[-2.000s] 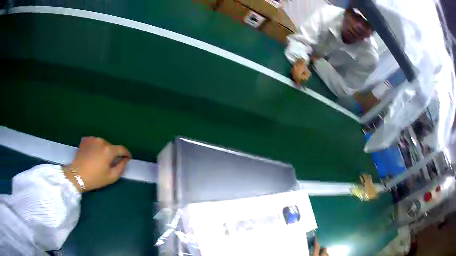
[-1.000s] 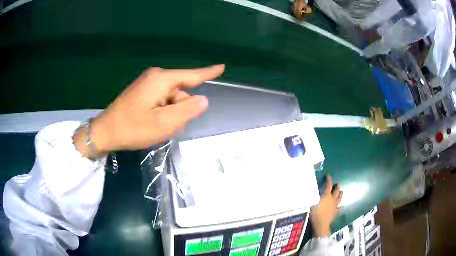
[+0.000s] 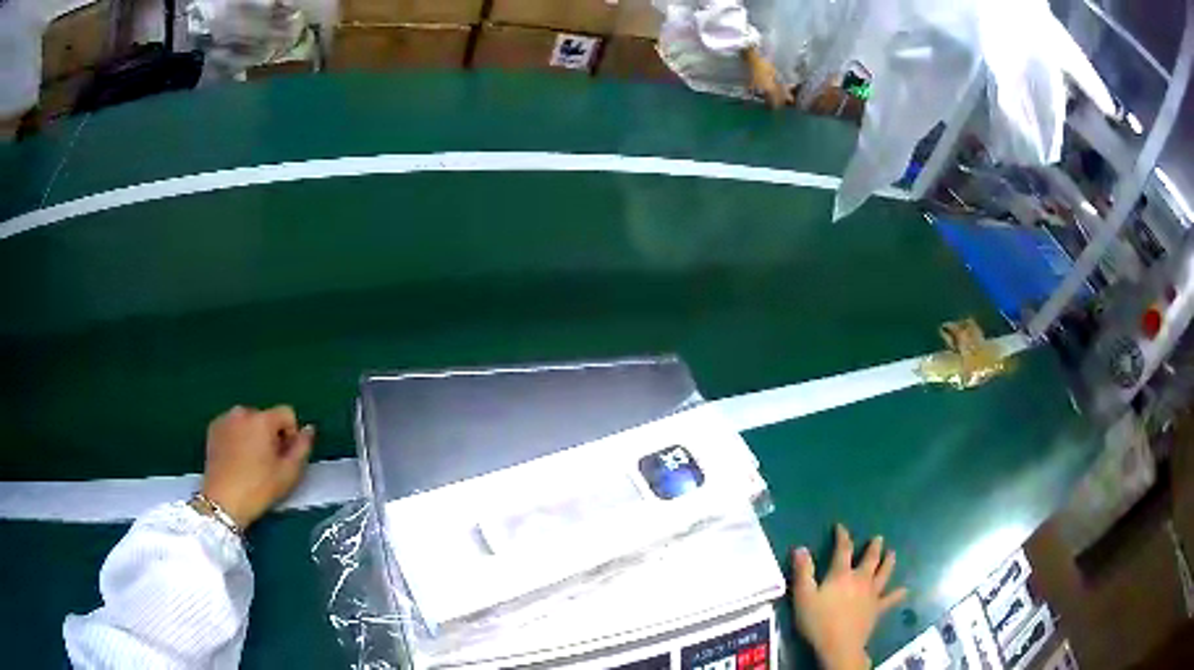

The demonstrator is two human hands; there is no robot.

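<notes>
A white smartwatch retail box with a dark blue watch face lies slightly askew on the weighing scale. The scale's grey metal pan shows behind it, and part of the keypad shows at the bottom edge. Clear crinkled film hangs at the scale's left side. My left hand is loosely curled and rests on the white edge strip left of the scale, apart from the box. My right hand lies on the green bench right of the scale, fingers spread, holding nothing.
A green conveyor runs behind the scale. Brown cartons stand beyond it. A person's hand is at the far side. Clear film hangs at upper right. More printed white boxes are at lower right, near a machine.
My left hand has moved back from above the pan to the edge strip, and its pointing finger has curled in. My right hand's fingers have spread. The camera view has shifted.
</notes>
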